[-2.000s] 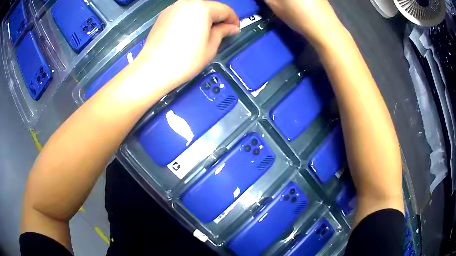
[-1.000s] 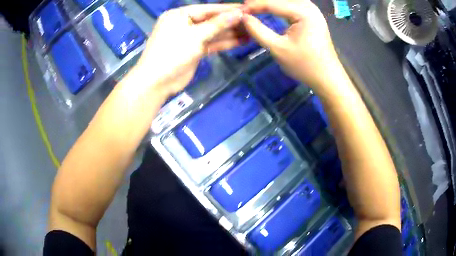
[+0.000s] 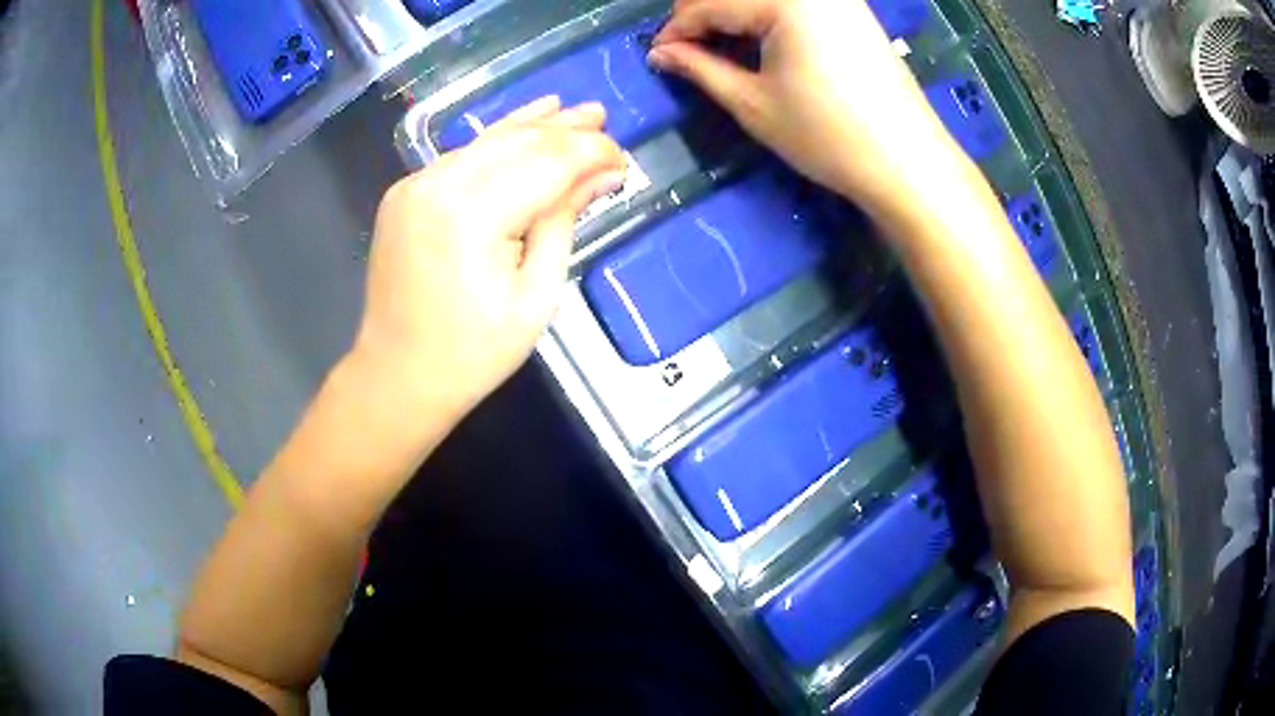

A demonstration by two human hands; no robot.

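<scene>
A blue phone case (image 3: 580,87) lies in the top pocket of a clear blister tray (image 3: 622,445). My left hand (image 3: 469,245) is over the near, lower end of this case, fingers bent and slightly apart, with nothing seen in it. My right hand (image 3: 818,98) is at the camera-hole end of the same case. Its thumb and index fingertips are close together there; whether they pinch something small cannot be told. A second blue case (image 3: 713,266) lies in the pocket below, with a white label slip (image 3: 681,375) beside it.
More blue cases (image 3: 790,427) lie in the same tray's pockets. Another clear tray with a blue case (image 3: 259,56) is at the upper left. A cream fan (image 3: 1242,70) and a turquoise piece (image 3: 1079,13) are at the upper right. A yellow line (image 3: 140,301) crosses the grey floor.
The view has shifted over the trays. My hands, together at the top one second ago, are now apart: the left lower and further left, the right at the case's camera end.
</scene>
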